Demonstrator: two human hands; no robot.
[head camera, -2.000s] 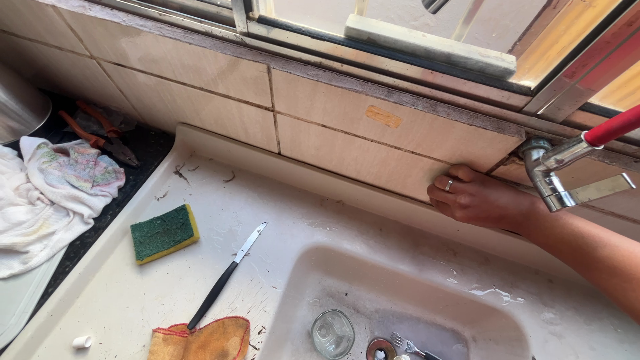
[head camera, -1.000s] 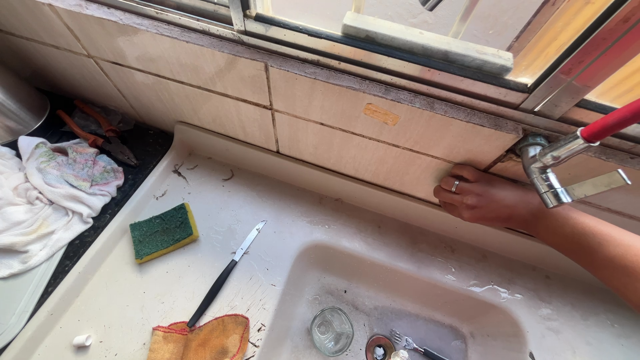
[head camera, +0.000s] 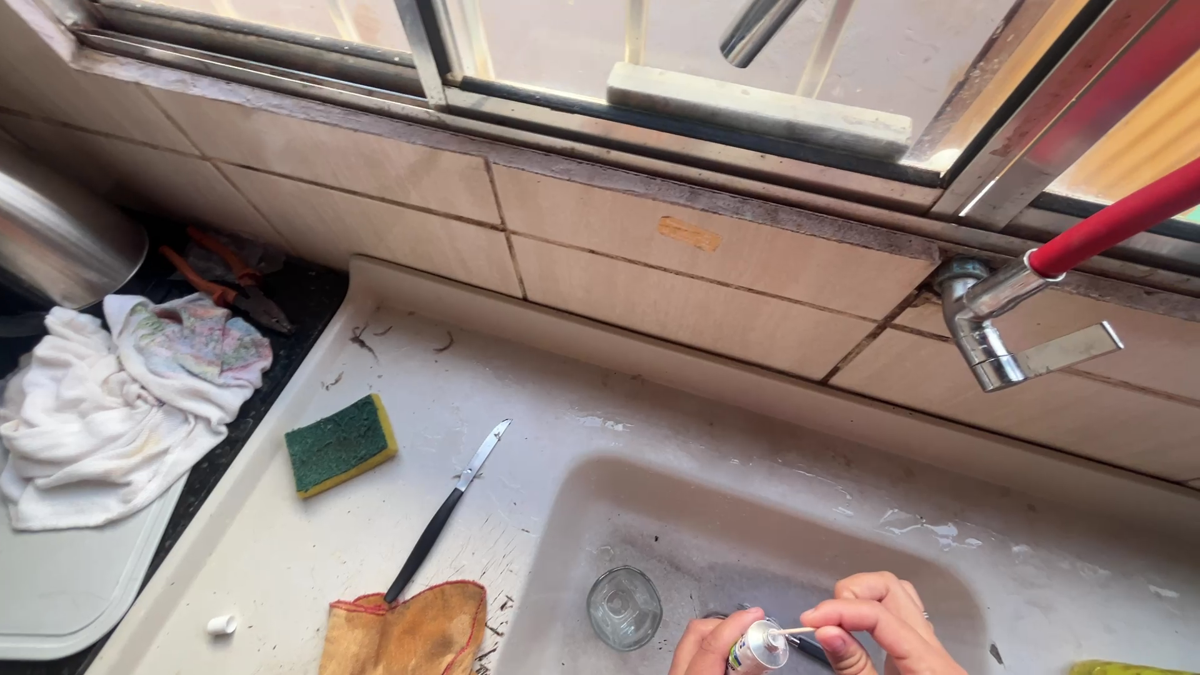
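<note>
At the bottom edge, over the sink basin, my left hand (head camera: 714, 644) grips a small white tube (head camera: 757, 649) by its body, with its open nozzle end up. My right hand (head camera: 877, 623) pinches a thin pale stick (head camera: 797, 630) whose tip touches the nozzle. A small white cap (head camera: 221, 625) lies on the counter at lower left. A knife with a black handle (head camera: 433, 536) rests with its handle end on an orange-brown cloth (head camera: 408, 633). Dark crumbs are scattered beside it. The lower parts of both hands are out of view.
A green and yellow sponge (head camera: 341, 444) lies on the sink counter. A drinking glass (head camera: 624, 607) and partly hidden cutlery are in the basin. At left are a white towel (head camera: 103, 403), pliers with orange handles (head camera: 234, 277) and a metal pot (head camera: 61, 230). A chrome faucet (head camera: 984, 328) juts from the tiled wall.
The right hand, earlier against the wall's lower edge below the faucet, has moved down over the basin and now holds the stick. The left hand and the tube have come into view.
</note>
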